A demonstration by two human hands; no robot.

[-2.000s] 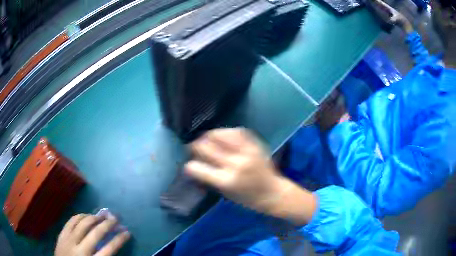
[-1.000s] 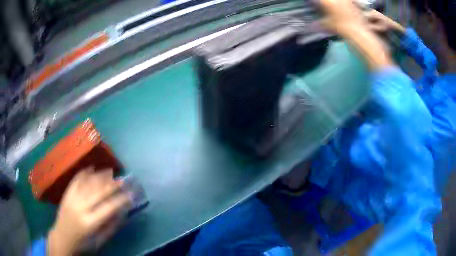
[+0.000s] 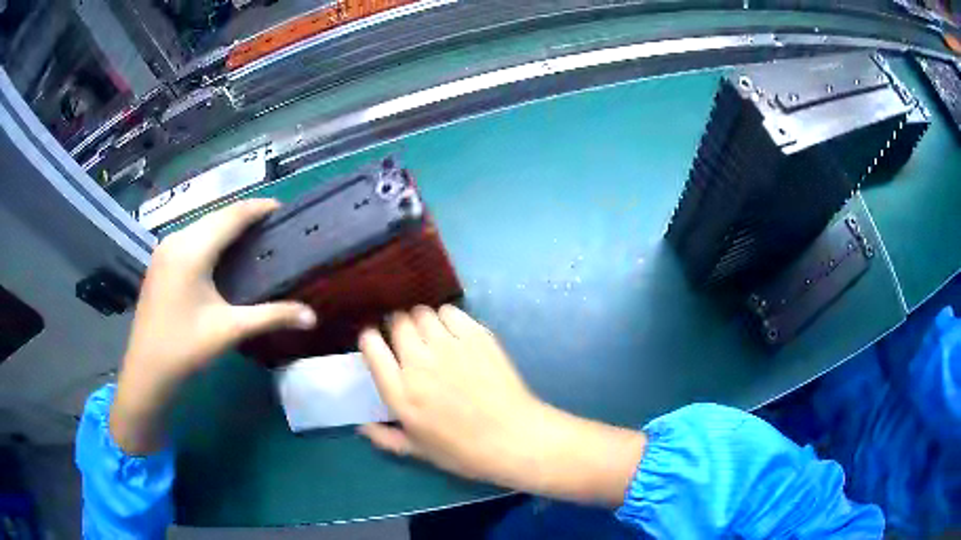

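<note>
A stack of orange plates stands on the green bench in front of me, with a black plate lying on top. My left hand grips the black plate at its left end, thumb on the near side. My right hand holds a flat metal plate by its right end, close in front of the orange stack. The fingertips of my right hand are at the stack's near side; part of the metal plate is hidden under them.
A tall stack of black plates stands at the right. A single black plate lies in front of it. Conveyor rails run behind the bench, with an orange plate on them. A grey machine panel is at left, a blue sleeve at far right.
The view has turned left. My right hand has come from the right to the metal plate. My left hand has moved up onto the black plate, which now tops the orange stack.
</note>
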